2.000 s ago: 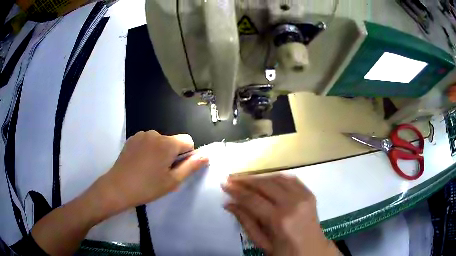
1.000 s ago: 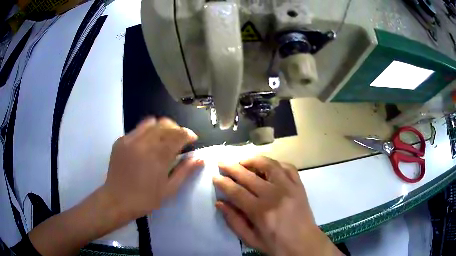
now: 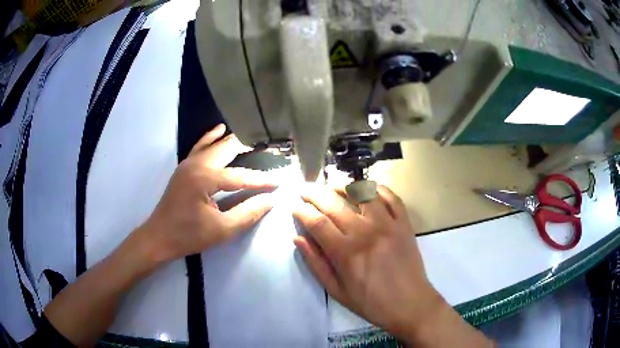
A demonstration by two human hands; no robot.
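Observation:
The pale fabric panel runs from the front edge up to the needle area, where lamp glare hides its top edge. The black piece lies beneath and behind it, partly under the machine head. My left hand rests at the panel's left side, thumb and forefinger pinching its edge, other fingers spread on the black piece. My right hand lies on the panel's right side, fingertips beside the needle area, partly behind the round knob. The presser foot is lost in glare.
Red-handled scissors lie right of the beige bed. Stacked white and black strips lie at left. A green control panel is at upper right. A green measuring strip follows the front edge; a yellow crate is at back left.
Both hands and the panel have moved forward to the needle area. The black piece now shows less, covered by the left hand and panel. The left fingers have spread. The camera view has shifted slightly.

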